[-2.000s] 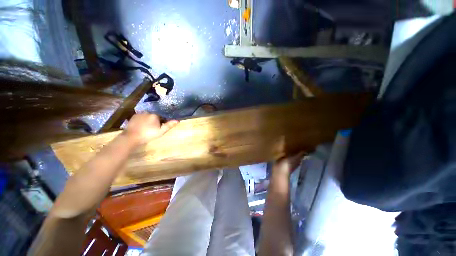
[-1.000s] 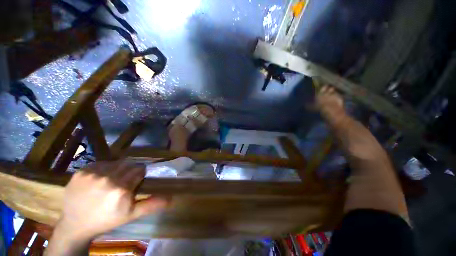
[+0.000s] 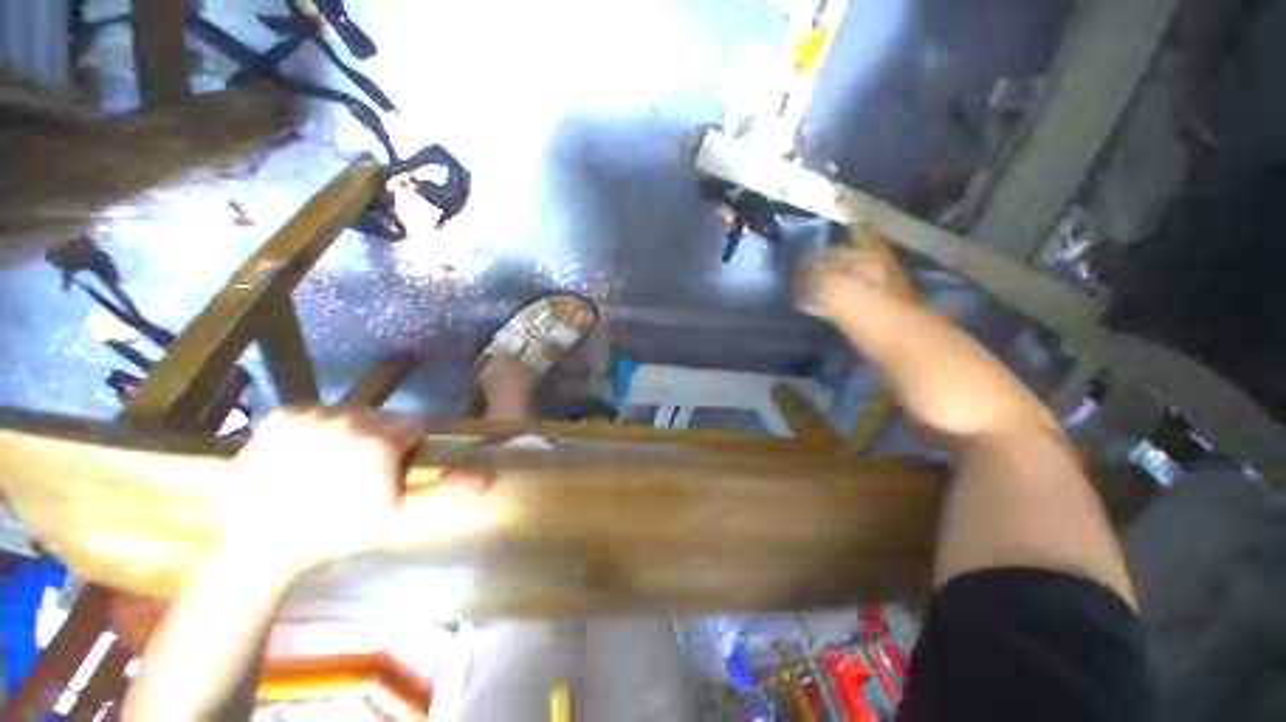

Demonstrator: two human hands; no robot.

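A wooden bench [image 3: 705, 529] is tipped on its side in front of me, its long plank facing me and its wooden legs pointing away over the floor. My left hand [image 3: 332, 480] grips the upper edge of the plank on the left, thumb on the face. My right hand [image 3: 846, 282] is stretched forward at a bench leg near the pale metal bar; it is blurred, but the fingers look closed around the leg's end.
A pale metal floor bar [image 3: 931, 247] runs diagonally at the right. Black cloth strips [image 3: 423, 184] lie on the grey floor at the left. My sandalled foot [image 3: 543, 332] is behind the plank. A reddish wooden stool [image 3: 339, 680] and red items [image 3: 853, 677] show below.
Since the first frame the bench has tipped so its legs show, and my right hand has moved from the plank to a leg. In the last second, the bench and right hand shifted only slightly.
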